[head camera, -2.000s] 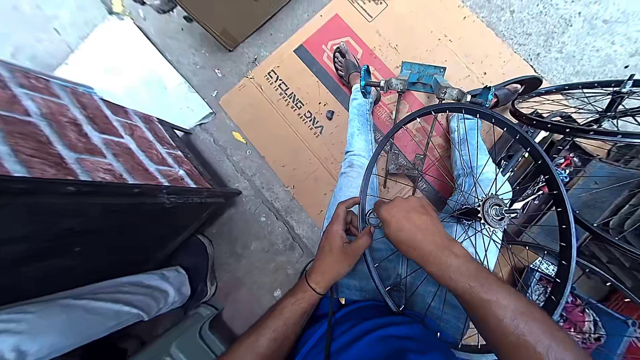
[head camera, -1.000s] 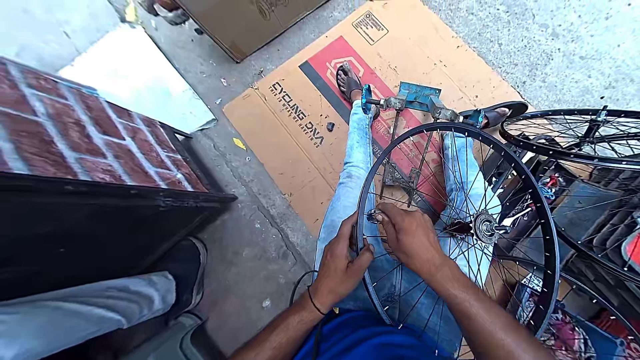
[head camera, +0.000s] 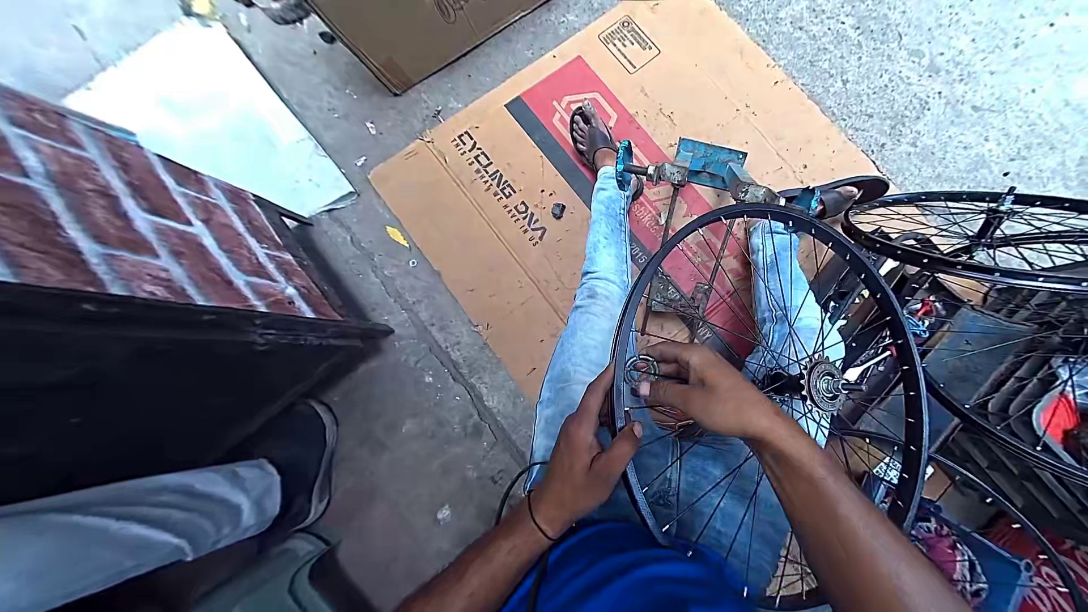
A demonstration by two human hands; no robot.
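Note:
A spoked bicycle wheel with a black rim [head camera: 905, 340] stands over my lap, its hub and toothed sprocket [head camera: 824, 384] facing up and to the right. My left hand [head camera: 586, 455] grips the rim at its left side, thumb across it. Just inside the rim, my right hand [head camera: 701, 387] pinches a small round spoke wrench [head camera: 642, 368] against the spokes by the rim. Its fingers partly hide the tool. Beyond the wheel, between my feet, is a metal stand with a blue plate [head camera: 711, 161].
Flattened cardboard [head camera: 476, 246] lies under my legs. More wheels [head camera: 977, 234] and assorted parts lie at the right. A brick-patterned, dark-sided stand [head camera: 153, 221] is at left, near another person's leg [head camera: 153, 527]. A cardboard box [head camera: 425, 38] stands at the top.
My left hand keeps its hold on the rim, and my right hand stays by the rim's left side with its fingers in a slightly different pose.

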